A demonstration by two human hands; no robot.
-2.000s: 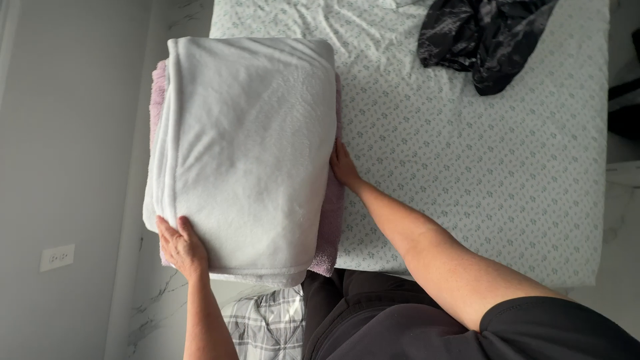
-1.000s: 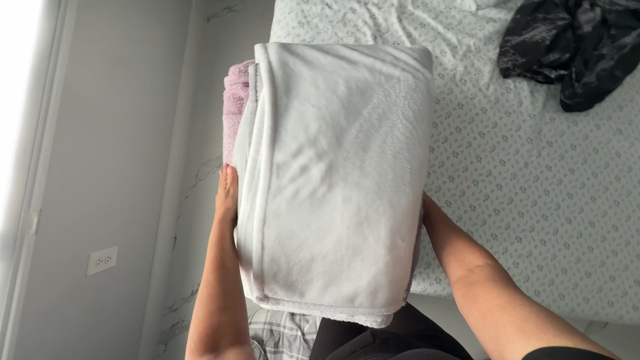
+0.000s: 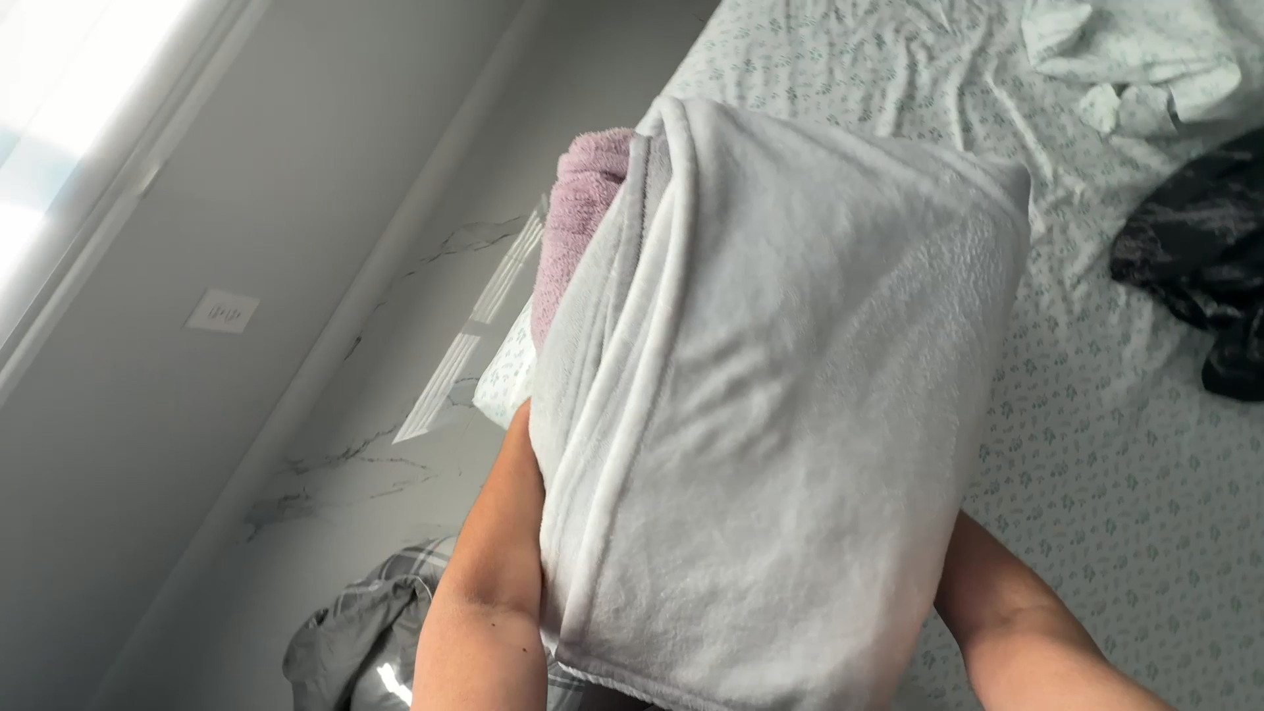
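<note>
A folded white plush blanket [image 3: 790, 395] fills the middle of the view, with a folded pink fleecy textile [image 3: 583, 217] showing past its left edge. Both forearms reach in at the two sides of this stack and pass behind it. The stack hides my left hand and my right hand, so their fingers cannot be seen. Behind lies a mattress in a white patterned fitted sheet [image 3: 1106, 494].
Black patterned cloth [image 3: 1205, 257] lies on the bed at right, with crumpled pale fabric [image 3: 1126, 59] above it. Grey bundled fabric [image 3: 365, 632] sits low on the marble-look floor [image 3: 395, 395]. A wall with an outlet [image 3: 223, 311] stands at left.
Both hands were visible at the sides of the stack two seconds back; they have since gone behind it. The stack has come up closer and tilted. The view has turned.
</note>
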